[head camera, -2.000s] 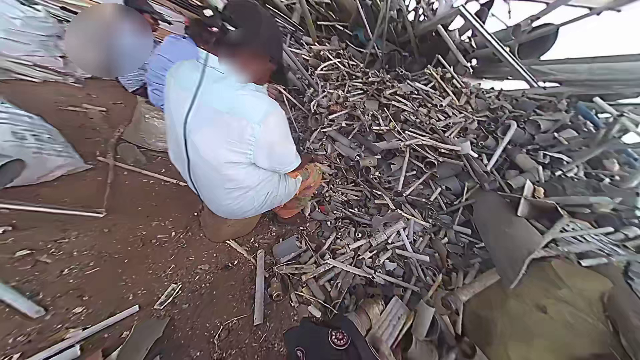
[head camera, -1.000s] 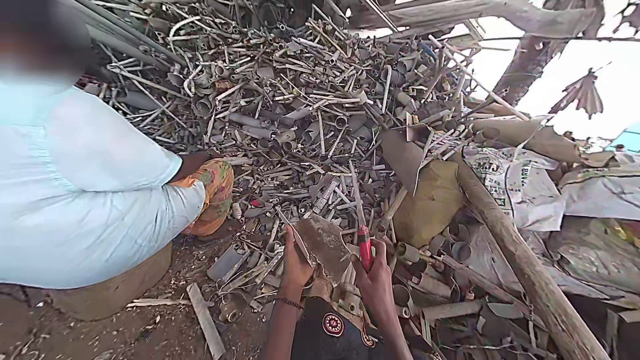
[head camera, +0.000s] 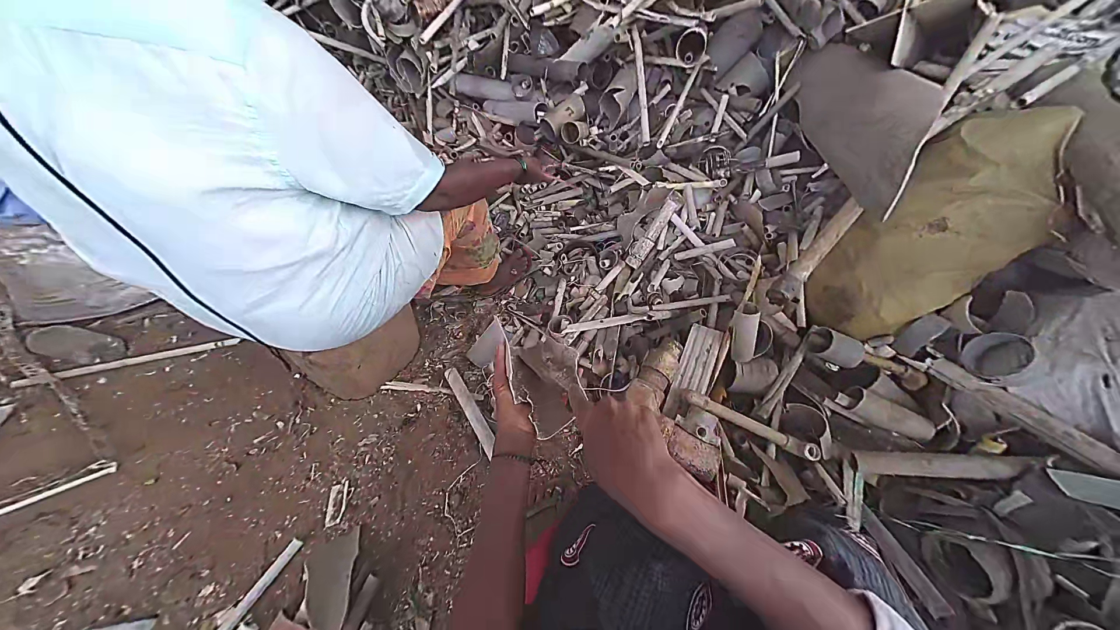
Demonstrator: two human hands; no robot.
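My left hand (head camera: 513, 404) grips a broken, curved sheet piece (head camera: 544, 385), grey-brown with a jagged edge, its thumb along the upright left side. At the piece's right edge, my right hand (head camera: 623, 437) is bent over it with curled fingers; what lies under those fingers is hidden. No red-handled tool shows. Just beyond the hands lie cut pipe pieces and sticks (head camera: 696, 367) of the scrap pile, with a rusty brown pipe piece (head camera: 691, 448) beside my right hand.
A person in a pale blue shirt (head camera: 262, 166) sits close on the left, one hand (head camera: 535, 170) at the pile. A yellowish sack (head camera: 945, 227) and a grey sheet (head camera: 862, 109) lie at right. Bare soil (head camera: 219, 437) with scattered scraps is at lower left.
The red-handled tool seen in my right hand one second ago is no longer in sight. My right hand has moved onto the sheet piece. The view has swung left and down.
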